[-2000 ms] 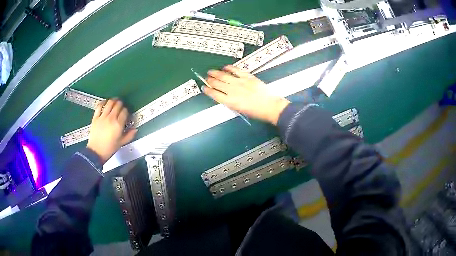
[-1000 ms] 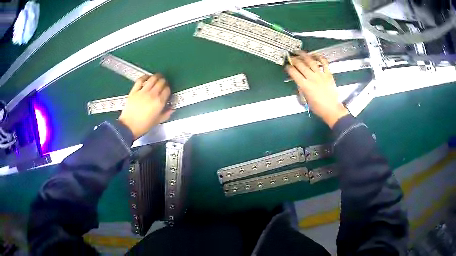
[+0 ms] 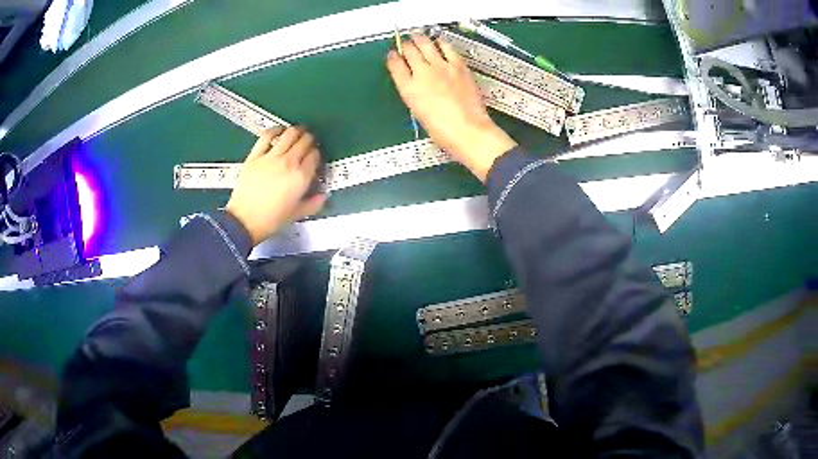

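Note:
My left hand point(image 3: 282, 179) is closed over silver carrier strips where their ends meet. One strip point(image 3: 238, 109) runs up-left from my fingers, one point(image 3: 206, 176) lies to the left, and one point(image 3: 381, 168) extends right. My right hand point(image 3: 439, 94) is at the left end of two side-by-side strips point(image 3: 525, 76) near the back rail and covers part of them. It holds a thin pencil-like tool, perhaps tweezers, with a yellowish tip point(image 3: 398, 38) above the fingers and a blue end point(image 3: 414, 124) below.
Another strip point(image 3: 623, 121) lies at right beside a machine point(image 3: 749, 99). Nearer are two strip stacks point(image 3: 341, 327) and paired strips point(image 3: 475, 310), partly under my right sleeve. A white rail point(image 3: 386, 222) crosses the bench. A purple-glowing lamp point(image 3: 87, 211) stands left; a green-tipped tool point(image 3: 502, 40) lies behind.
My right hand has moved from the strips' right end to their left end, with the thin tool. The strip near the machine has shifted right. My left hand stays on the same strips.

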